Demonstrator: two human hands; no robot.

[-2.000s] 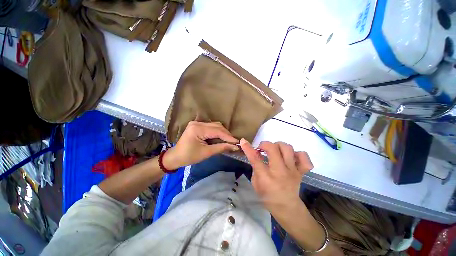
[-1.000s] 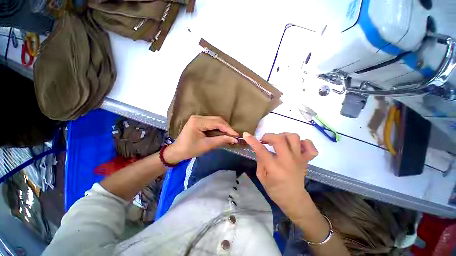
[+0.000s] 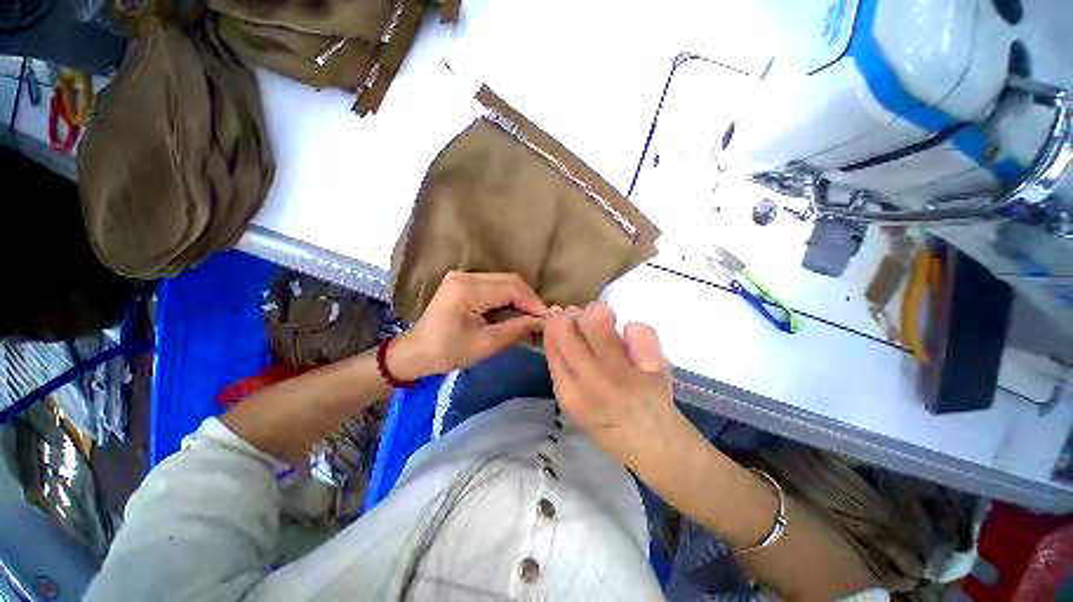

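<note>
A brown fabric panel (image 3: 510,194) lies on the white table with its lower edge at the table's front edge. A pale zip (image 3: 571,174) runs along its upper right side. My left hand (image 3: 471,327) pinches the panel's lower edge between thumb and fingers. My right hand (image 3: 606,365) is beside it, its fingertips touching the left fingertips at that edge. What is between the right fingertips is too small to tell.
Thread snips (image 3: 753,291) lie right of the panel, below the sewing machine head (image 3: 918,94). A black box (image 3: 967,341) stands far right. Brown panels (image 3: 171,153) hang over the table edge at left. A blue bin (image 3: 200,353) is below.
My right hand has moved left and turned, closing up to the left fingertips. The left hand holds nearly the same place. The panel has barely shifted.
</note>
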